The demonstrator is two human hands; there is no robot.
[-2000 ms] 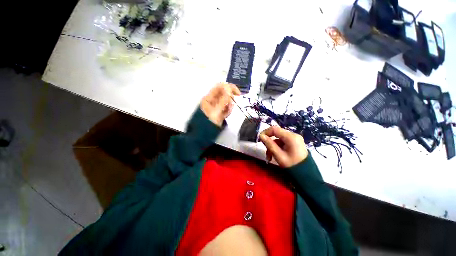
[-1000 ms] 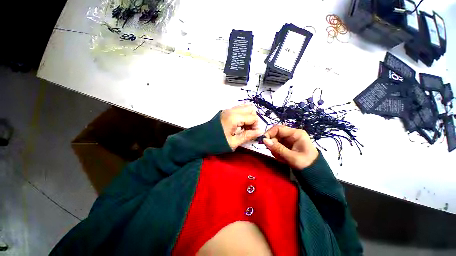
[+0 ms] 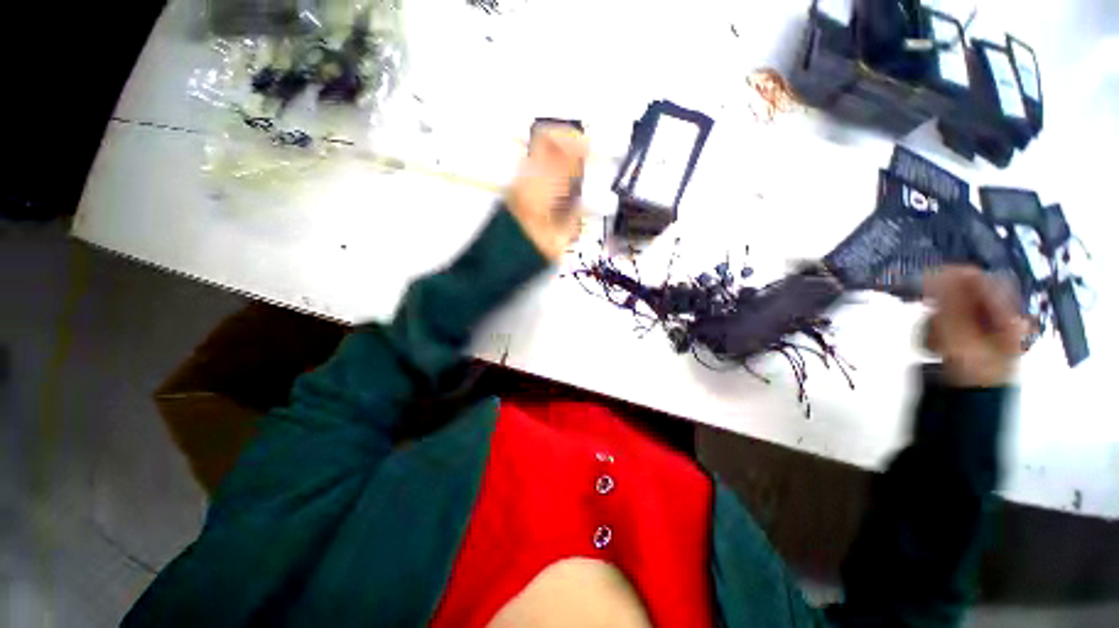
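Observation:
My left hand [image 3: 552, 190] is blurred and covers most of the black printed tag stack [image 3: 560, 124]; whether it holds a tag is hidden. The white-faced tag stack [image 3: 666, 163] stands just right of it. My right hand [image 3: 976, 325] is blurred at the near edge of the finished tag heap [image 3: 926, 233]; its fingers cannot be made out. A blurred dark tag shape [image 3: 779, 309] lies or hangs between the heap and the tangled black strings [image 3: 675, 301]; I cannot tell whether it is joined to my right hand.
Bundled tags [image 3: 865, 80] stand at the upper right, with orange-brown rubber bands [image 3: 771, 92] beside them. A clear bag of black cords [image 3: 301, 86] lies at the upper left. The table's near edge [image 3: 301, 302] runs in front of me, and a cardboard box [image 3: 203, 417] is below it.
My hands have parted. My left hand has moved up to the printed stack, and my right hand has moved far right to the finished heap. The dark blurred shape now shows over the strings.

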